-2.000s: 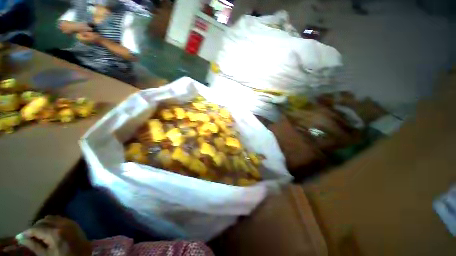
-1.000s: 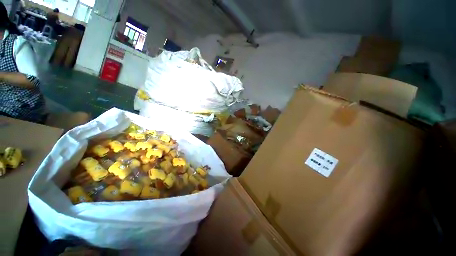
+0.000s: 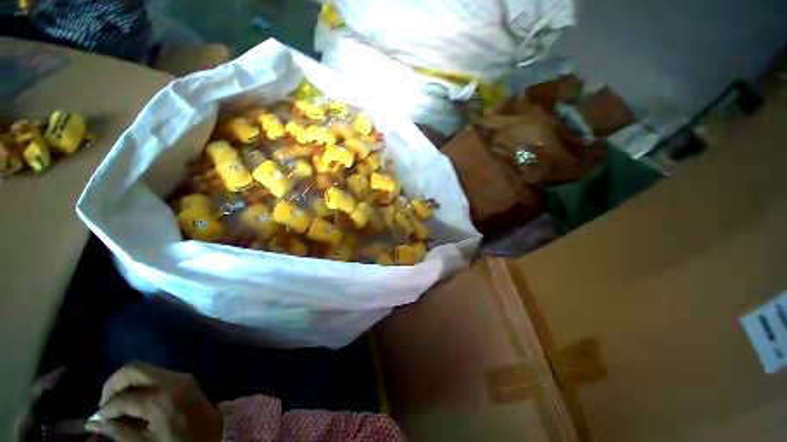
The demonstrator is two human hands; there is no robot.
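Note:
My right hand (image 3: 155, 404) is at the bottom left, below the table edge, with its fingers bent and close together. Part of my left hand (image 3: 36, 404) shows dimly at the bottom left edge, close to it. A dark, thin shape lies between the hands; I cannot tell what it is or whether it is gripped. A white woven sack (image 3: 267, 298) stands open in front of me. It is filled with bagged yellow plush toys (image 3: 292, 216) with plastic shine and metallic glints. Loose yellow plush toys (image 3: 65, 131) lie on the brown table (image 3: 60, 220) at the left.
Large brown cartons (image 3: 656, 319) stand at the right, one with a white label. A full white sack (image 3: 449, 34) and crumpled brown material (image 3: 526, 147) are behind the open sack. Part of a person in checkered clothing (image 3: 95, 26) is at the top left.
The view has turned down and left from the cartons and the far room. My right hand and pink sleeve are now clearly in view, and the loose toys show more.

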